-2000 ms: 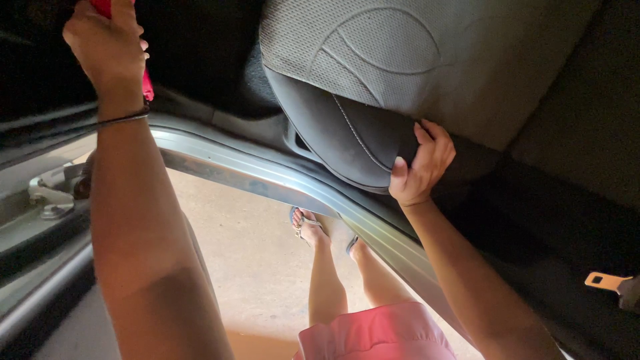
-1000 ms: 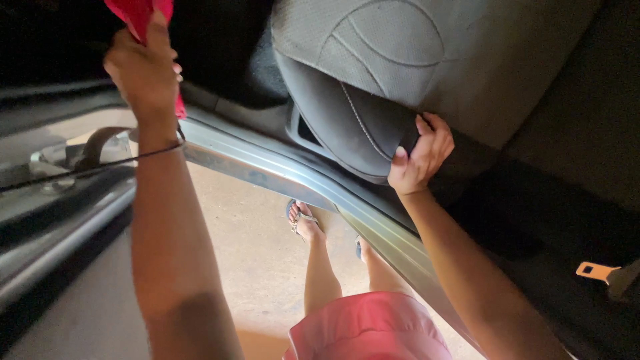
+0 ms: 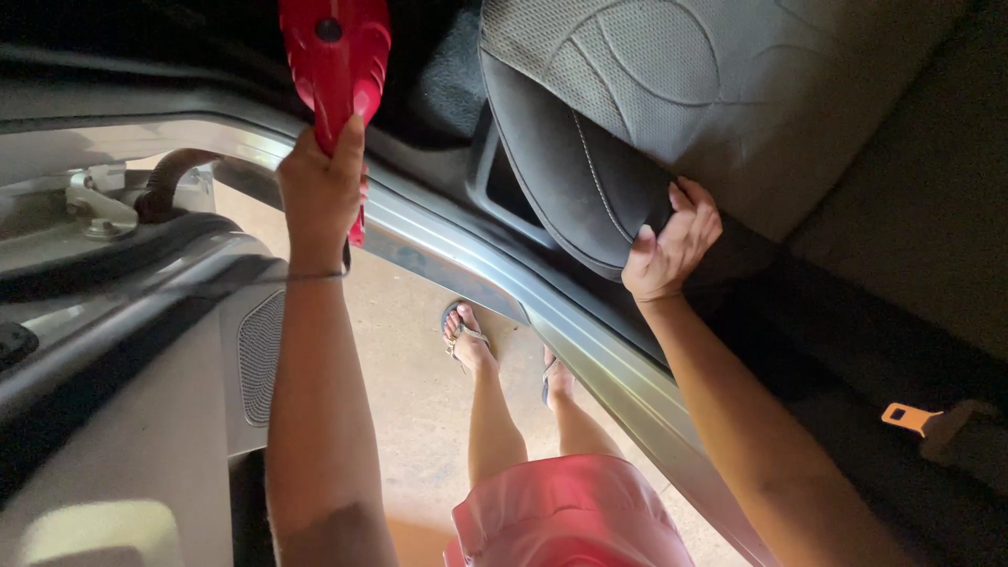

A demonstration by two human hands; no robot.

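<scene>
My left hand (image 3: 323,185) is closed around the handle of a red handheld appliance (image 3: 339,71), possibly a handheld vacuum; its far end runs out of the top of the view. A dark cord hangs by that wrist and stretches left. On the right, my right hand (image 3: 673,240) grips the lower corner of a car seat (image 3: 669,63), fingers on top of its edge and thumb against the dark side panel (image 3: 575,173). Grey textured fabric with curved stitching covers the seat.
Below the hands runs the metal door sill (image 3: 441,236). At the left stands the open car door with its hinge (image 3: 102,209) and a speaker grille (image 3: 261,358). A seat belt tongue (image 3: 911,417) lies at the right. My sandalled feet (image 3: 468,339) are on the ground outside.
My left hand has moved right, bringing more of the red appliance into view. My right hand stays on the seat's corner.
</scene>
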